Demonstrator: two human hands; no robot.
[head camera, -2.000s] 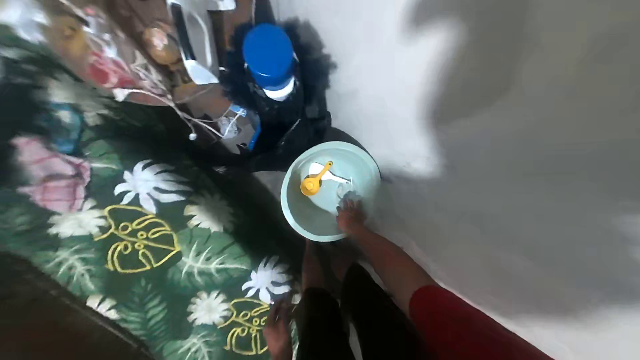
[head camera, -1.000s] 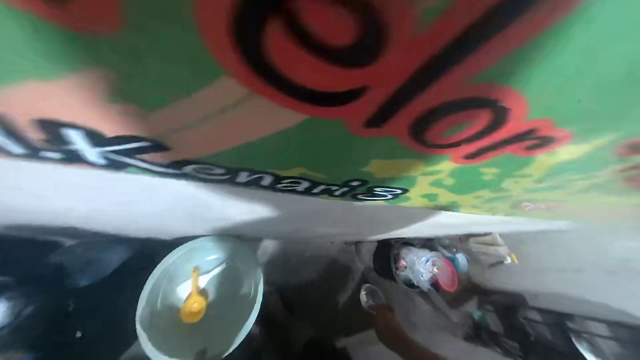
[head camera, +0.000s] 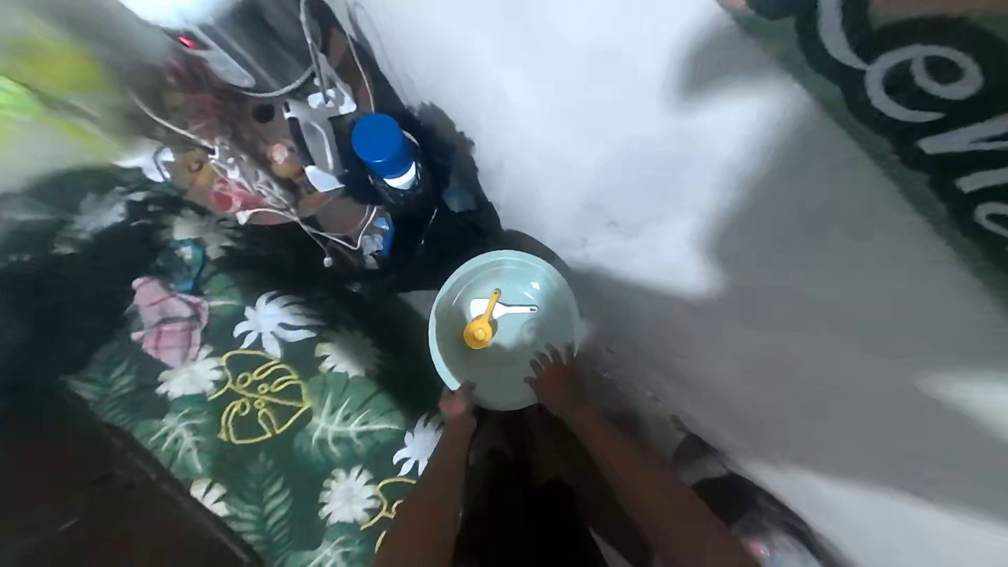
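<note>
A pale green plastic basin (head camera: 457, 287) stands at the middle of the head view. Inside it lie a yellow ladle (head camera: 480, 332) and a white, flat-headed utensil (head camera: 516, 309), the ladle partly over the white one. My left hand (head camera: 457, 405) is at the basin's lower left rim, its fingertips against the edge and the other fingers hidden. Over the lower right rim reaches my right hand (head camera: 556, 378), fingers spread inside the basin, with no object seen in it.
A container with a blue lid (head camera: 382, 146) stands above the basin, beside tangled white cables (head camera: 272, 197) and an appliance with a red light (head camera: 252, 47). Leaf-patterned cloth (head camera: 346, 425) with a pink checked cloth (head camera: 168, 321) is at left; a pale wall (head camera: 598, 142) is at right.
My left hand was over the patterned cloth two seconds ago and is now at the basin's rim. The view swung to a lettered banner and back.
</note>
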